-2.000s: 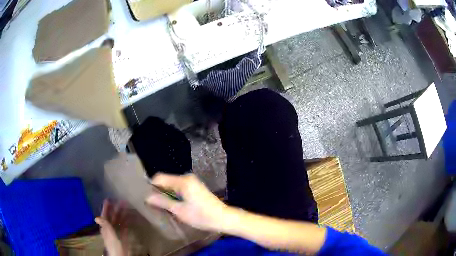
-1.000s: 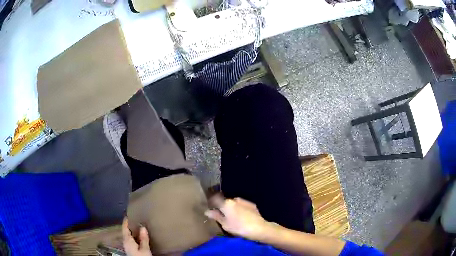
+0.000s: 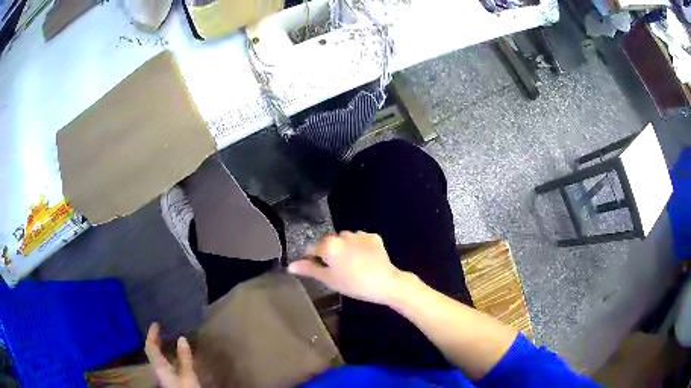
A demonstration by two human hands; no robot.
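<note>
A brown fabric panel (image 3: 265, 333) lies across my lap. My left hand (image 3: 174, 364) is at its left side, low and partly cut off by the bottom edge, with fingers apart and nothing visible in it. My right hand (image 3: 350, 265) is above the panel's upper right corner with fingers curled; whether it holds anything is hidden. A second brown panel (image 3: 136, 140) lies flat over the table's front edge. Another brown piece (image 3: 231, 216) hangs from its corner down over my left leg.
The white machine table (image 3: 227, 98) runs along the upper left, with a yellow-orange sticker and striped cloth hanging below. A blue crate (image 3: 76, 326) is at lower left. The wooden seat (image 3: 496, 284) shows beside my right thigh. A white-topped stool (image 3: 644, 182) stands on the speckled floor.
Two seconds ago the panels were blurred in motion; now one lies over the table edge and one on my lap. Since one second ago, my right hand has risen and my left hand has shifted left.
</note>
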